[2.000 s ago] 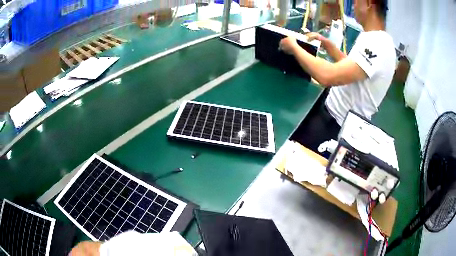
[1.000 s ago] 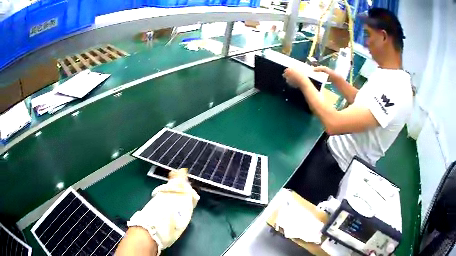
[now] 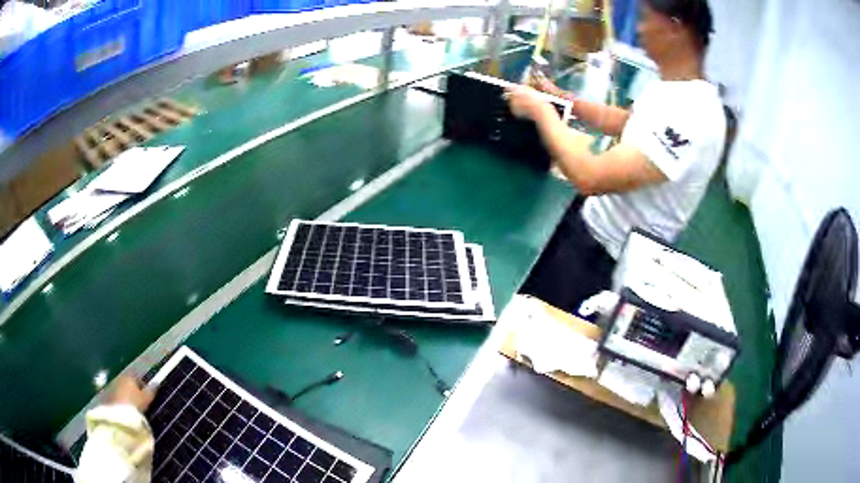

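A solar panel [image 3: 240,429] lies at the lower left, cut off by the bottom edge, with a dark flat piece under its right end. My left hand [image 3: 127,391], with a cream cuff [image 3: 115,448], holds this panel's upper left edge; its fingertips are partly hidden. Two stacked solar panels [image 3: 377,267] lie cell side up in the middle of the green bench, the upper one shifted left. Black cords with connectors [image 3: 332,378] lie in front of the stack. My right hand is not in view.
A person [image 3: 660,141] at the far right side of the bench holds a dark panel [image 3: 495,123] upright. A bench meter [image 3: 665,330] stands on cardboard beside a grey surface [image 3: 500,424], with red and blue leads hanging. A black fan [image 3: 820,321] stands right.
My left hand has let go of the upper panel, which now rests on the other one, and has moved left to the near panel. The black panel seen earlier at the bottom is out of view.
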